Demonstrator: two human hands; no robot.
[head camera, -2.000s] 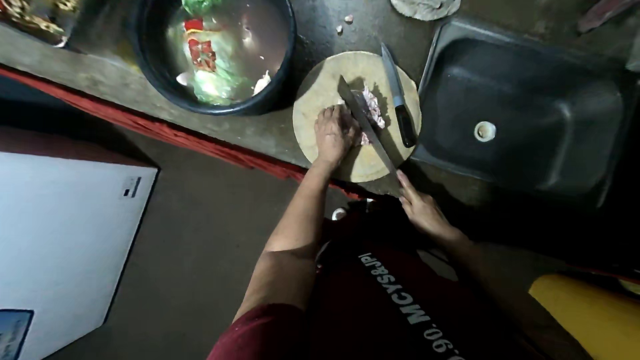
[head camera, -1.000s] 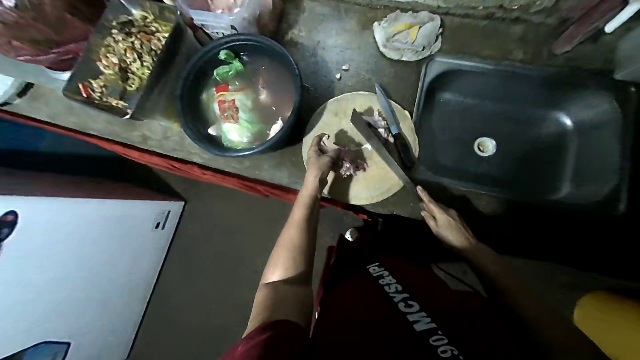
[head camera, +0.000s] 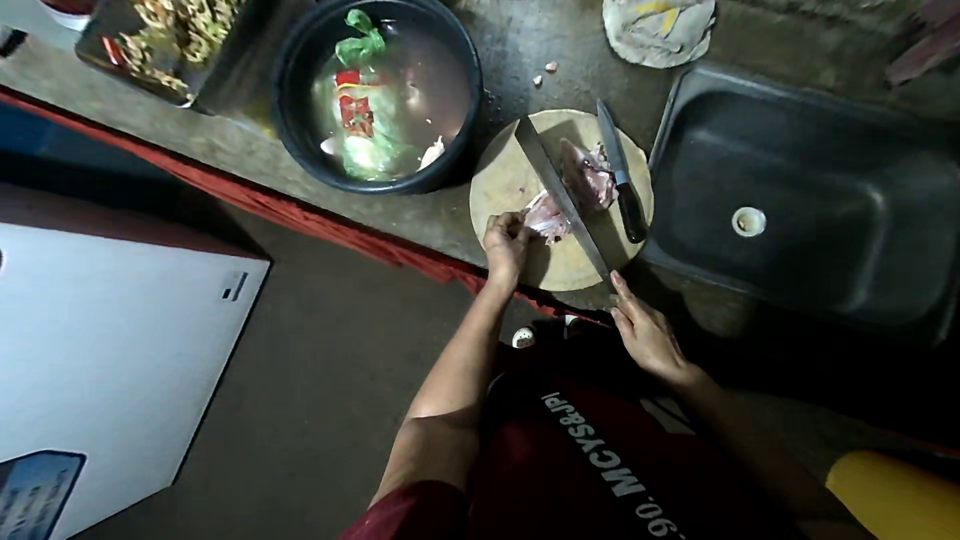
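On a round cutting board (head camera: 499, 180) lie pieces of raw meat. My right hand (head camera: 649, 334) grips a long knife (head camera: 555, 184), whose blade crosses the board diagonally over the meat. The handle is mostly hidden in my fingers. My left hand (head camera: 505, 244) pinches the near-left end of a pale pink meat piece (head camera: 549, 217), just left of the blade. A larger raw meat piece (head camera: 589, 176) lies right of the blade. Beside it, a second knife with a black handle (head camera: 632, 214) rests on the board's right side, untouched.
A dark sink (head camera: 817, 202) adjoins the board on the right. Left is a black basin (head camera: 283, 97) of cloudy water with a green-and-red plastic package (head camera: 367, 139). Beyond stand a metal tray of food (head camera: 202, 82), a pale cloth (head camera: 660, 34) and small bits (head camera: 551, 67) on the counter.
The larger meat piece now shows right of the blade, and my left hand holds a smaller piece at the board's left. The long knife stays in my right hand. The view has shifted.
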